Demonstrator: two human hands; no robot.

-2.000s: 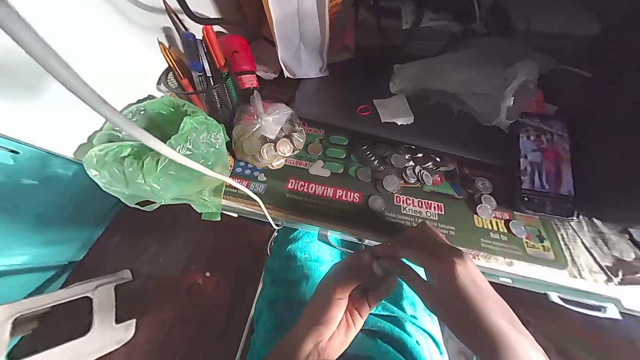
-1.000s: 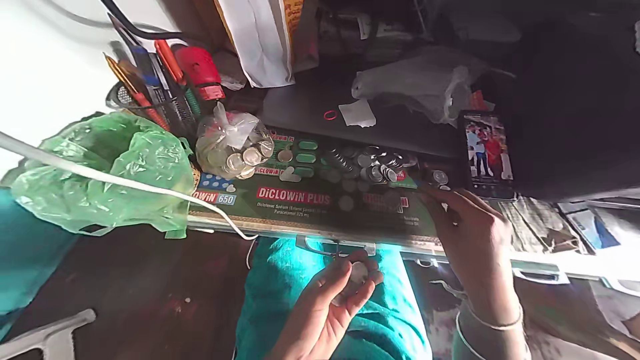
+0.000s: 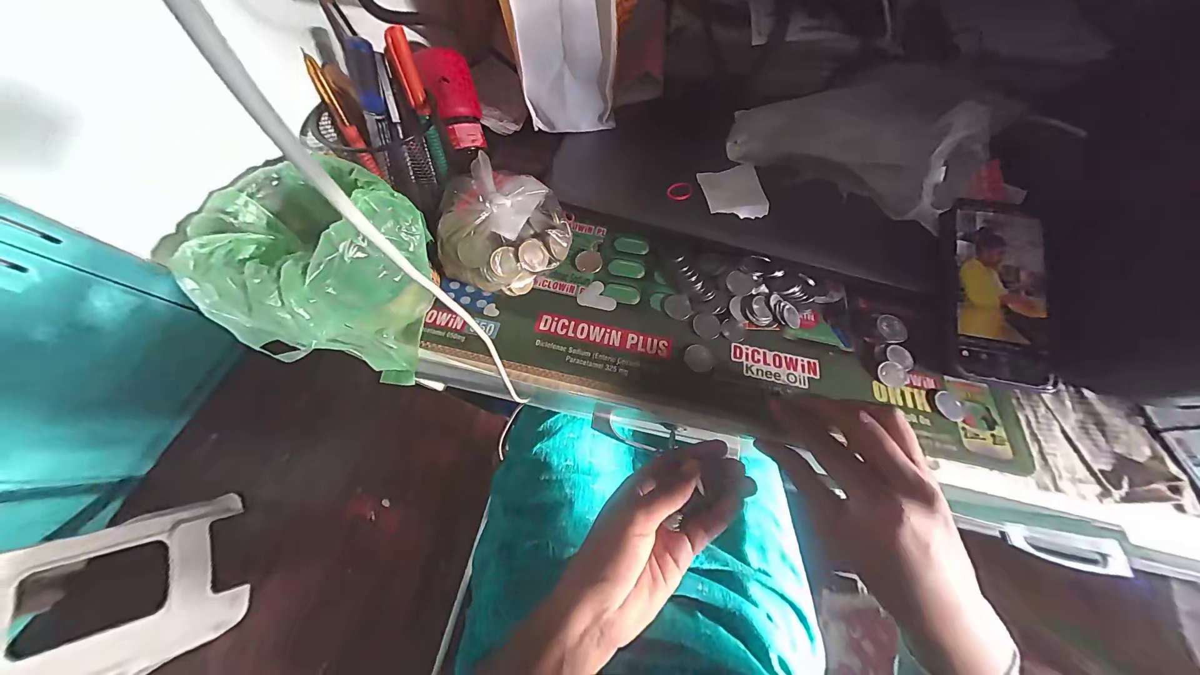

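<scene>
My left hand (image 3: pixel 656 534), palm up over my lap, has its fingers curled around coins (image 3: pixel 673 521). To its right, my right hand (image 3: pixel 872 469) hovers at the desk's front edge, fingers apart and pointing left; no object shows in it. Loose silver coins (image 3: pixel 764 305) lie piled and scattered on a printed green desk mat (image 3: pixel 600 342). More coins (image 3: pixel 895 356) lie on the mat's right part. Left of the pile, a knotted clear plastic bag of coins (image 3: pixel 503 230) sits at the mat's back left.
A green plastic bag (image 3: pixel 300 253) is at the left, with a white cable (image 3: pixel 375 230) crossing before it. Behind stands a mesh pen holder (image 3: pixel 408 159). A smartphone (image 3: pixel 1001 291) lies at the right. A red rubber band (image 3: pixel 679 191), paper scrap (image 3: pixel 734 191) and clear plastic bag (image 3: pixel 862 131) lie farther back.
My right hand was over the right part of the mat one second ago and has come back left, closer to my left hand. My left hand stays over my lap. The phone's picture has changed.
</scene>
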